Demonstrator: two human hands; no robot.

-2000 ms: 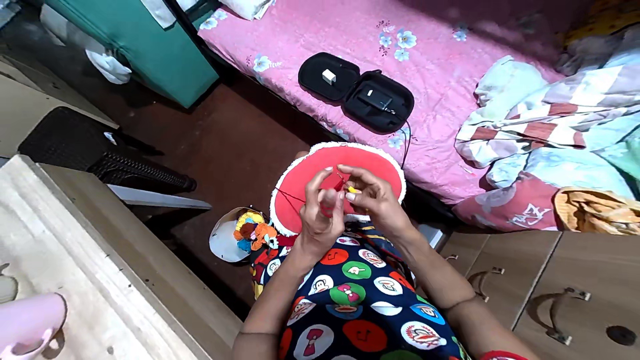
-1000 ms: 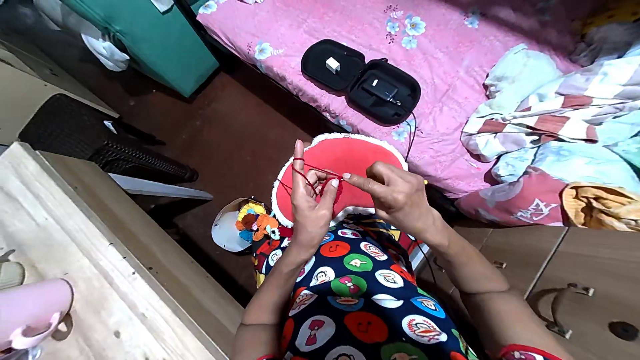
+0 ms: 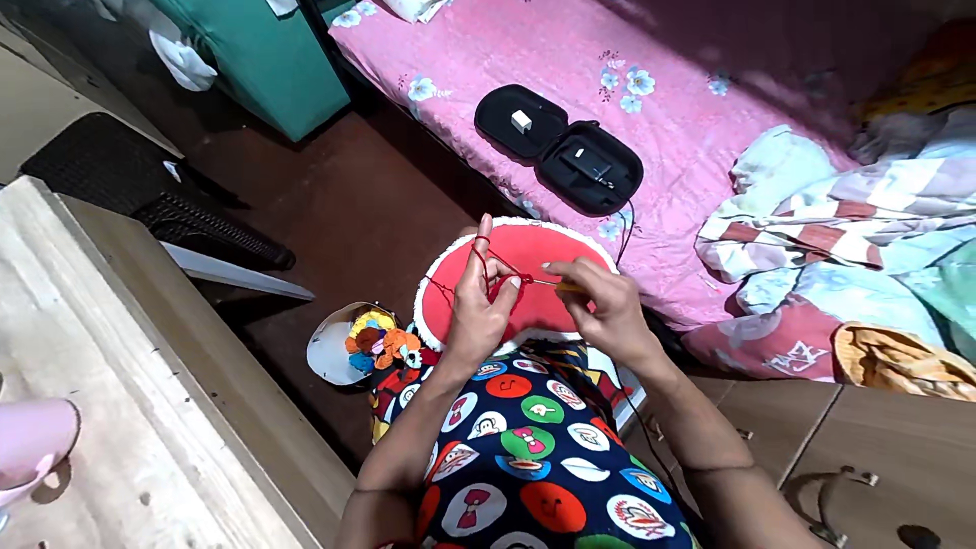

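Pinched between thumb and fingers of my left hand (image 3: pixel 484 309) is a small piece of red crochet work (image 3: pixel 509 291). Red yarn (image 3: pixel 478 255) loops round its raised index finger. My right hand (image 3: pixel 606 305) grips a crochet hook (image 3: pixel 563 285) with a yellowish handle, its metal tip at the red stitches. Beneath both hands lies a red cushion (image 3: pixel 564 248) with a fluffy white edge, over my lap. How the yarn runs below the left hand is hard to tell against the red cushion.
A white bucket (image 3: pixel 328 352) holding colourful crocheted pieces (image 3: pixel 385 343) stands on the floor at left. An open black case (image 3: pixel 591 168) with a cable lies on the pink bed (image 3: pixel 686 46), near rumpled cloths (image 3: pixel 862 229). Drawers (image 3: pixel 884 450) are at right, a wooden table (image 3: pixel 114 427) at left.
Two seconds ago my hands were close together over the cushion; now they are farther apart, with the left index finger raised. The right hand has drawn back to the right since one second ago.
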